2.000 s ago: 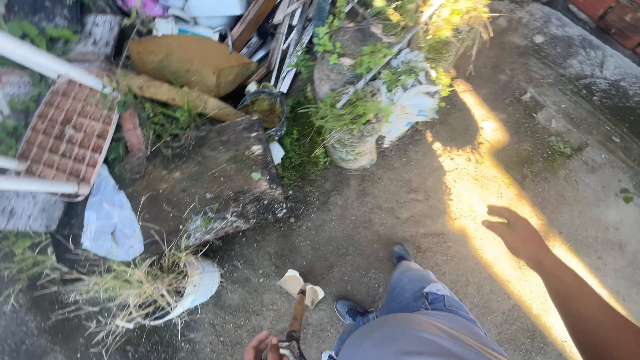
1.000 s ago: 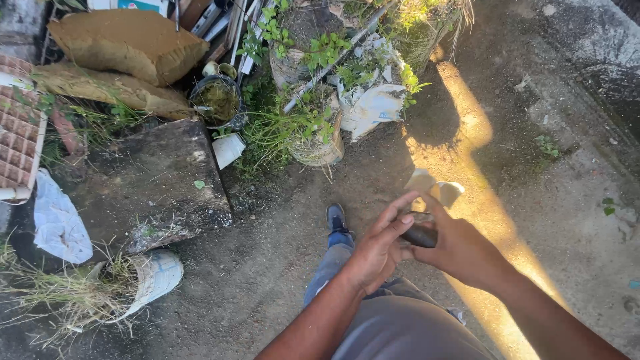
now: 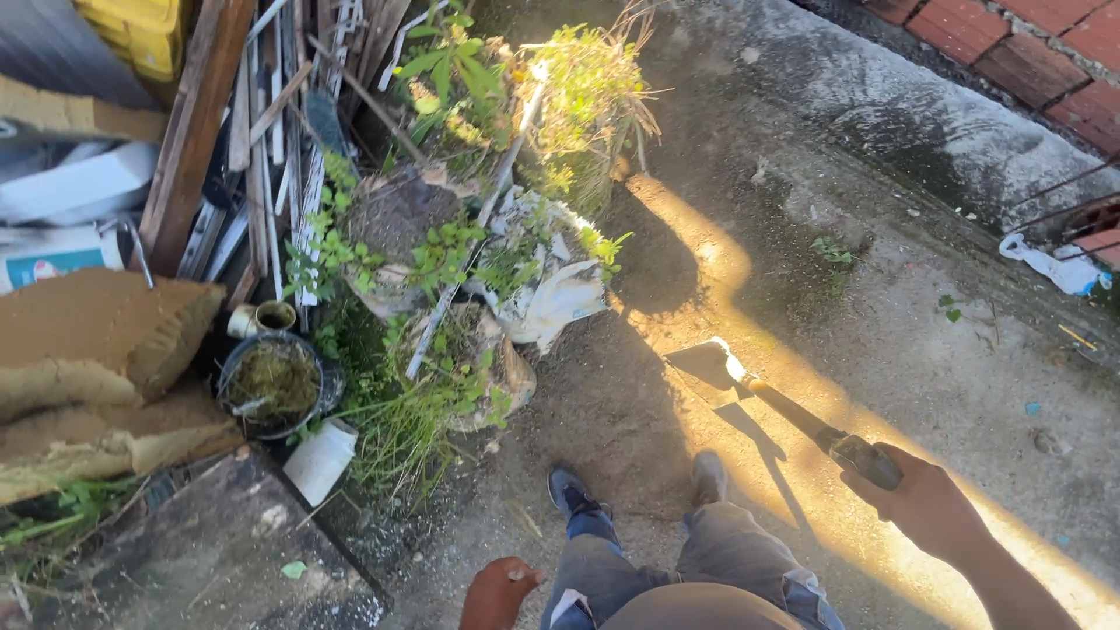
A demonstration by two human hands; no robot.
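My right hand is closed around the dark grip of a long-handled tool, perhaps a hoe or small shovel. Its broad metal head points up and to the left, over the sunlit strip of ground, with its shadow below. Low beside my left leg is my left hand, its fingers curled; whether something small is between them is unclear. The tool is away from the left hand. My shoes stand on the ground between the two hands.
Plant-filled bags and weeds lie ahead to the left. Beyond them are wooden boards, a black bucket of dry grass, a brown cushion and a dark slab. A concrete ledge and brick wall run along the upper right.
Both hands were together at the tool one second ago; now they are apart. The right hand holds the tool out to the right, and the left has lowered beside the leg.
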